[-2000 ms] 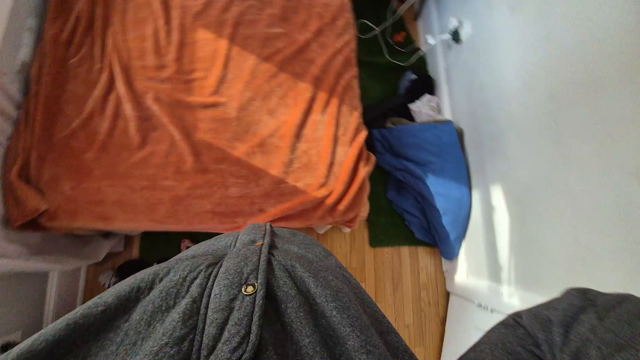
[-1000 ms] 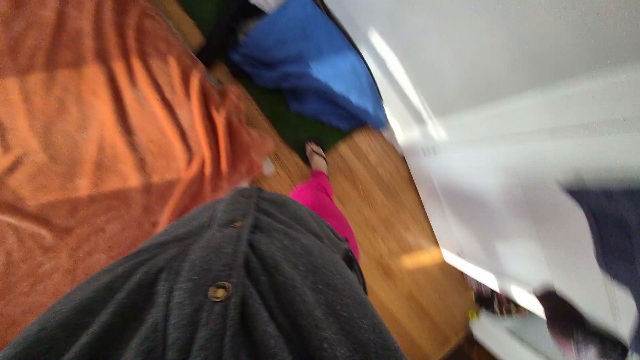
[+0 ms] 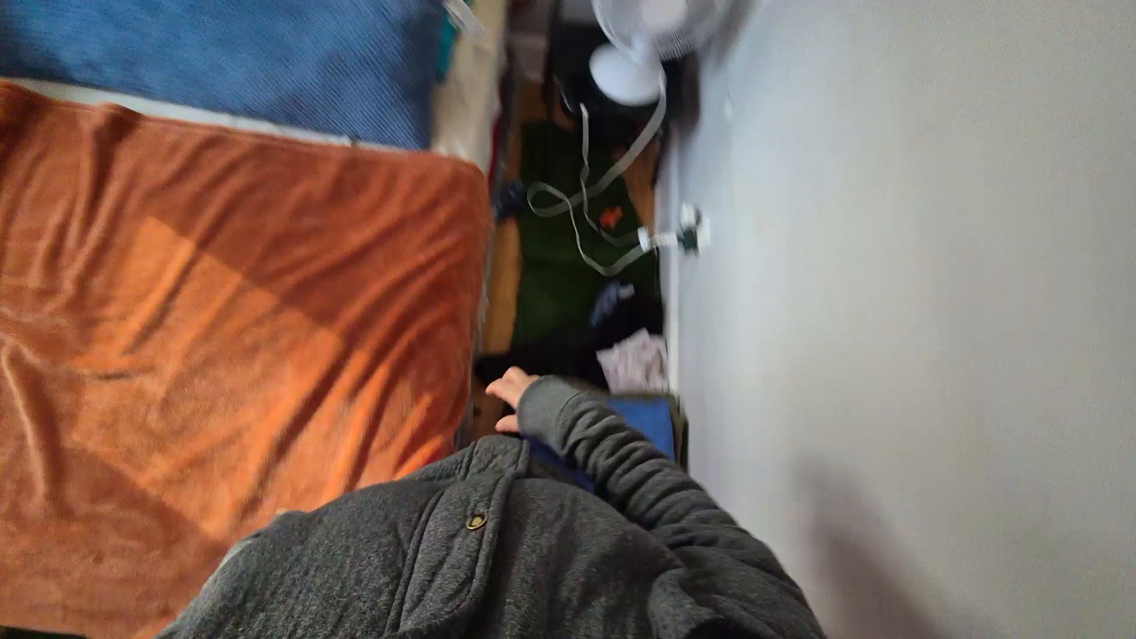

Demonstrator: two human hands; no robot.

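Observation:
My right hand [image 3: 510, 398] reaches forward from a grey sleeve at the middle of the head view, fingers apart, with nothing seen in it. It appears over the gap beside the bed, close to the edge of the orange blanket [image 3: 293, 293]. Partly hidden under my sleeve lies a blue cloth [image 3: 646, 422]. A crumpled pale cloth [image 3: 635, 362] and dark cloths sit just beyond. My left hand is out of view.
A blue ribbed blanket or pillow [image 3: 266, 67] tops the bed. A white fan [image 3: 626, 75] stands ahead, its white cable [image 3: 577, 209] looping over a green rug [image 3: 564, 257]. A plug [image 3: 690, 232] is in the white wall [image 3: 887, 266] at the right.
My right hand and sleeved forearm have come into view in front of my torso. The view has swung strongly, from the floor and my leg to the fan and the bed.

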